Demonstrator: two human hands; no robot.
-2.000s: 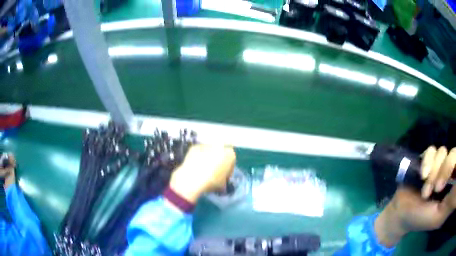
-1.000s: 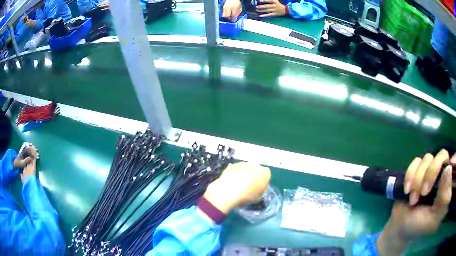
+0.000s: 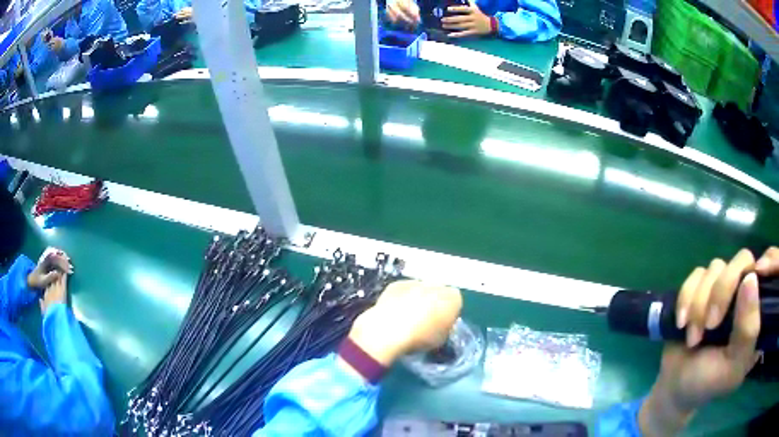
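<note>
My left hand (image 3: 410, 317) is at the round crumpled clear bag of small dark parts (image 3: 446, 352), its fingers bent down at the bag's upper left; the fingertips are hidden, so I cannot tell what they hold. My right hand (image 3: 716, 316) is wrapped around the black electric screwdriver (image 3: 630, 313) at the right, its thin bit pointing left. A black plastic housing (image 3: 487, 428) lies at the bottom edge, mostly cut off. A flat bag of silvery-white contents (image 3: 541, 367) lies right of the round bag.
Two fanned bundles of black cables (image 3: 224, 303) lie left of my left hand. A white rail (image 3: 478, 277) with a post (image 3: 248, 128) borders the green conveyor (image 3: 410, 196). A neighbour's hands (image 3: 53, 269) and red wires (image 3: 73, 196) are at left. People work across the line.
The view has shifted, so the housing sits lower and more of the far bench shows. My left hand stays at the round bag. My right hand still holds the screwdriver, now more level.
</note>
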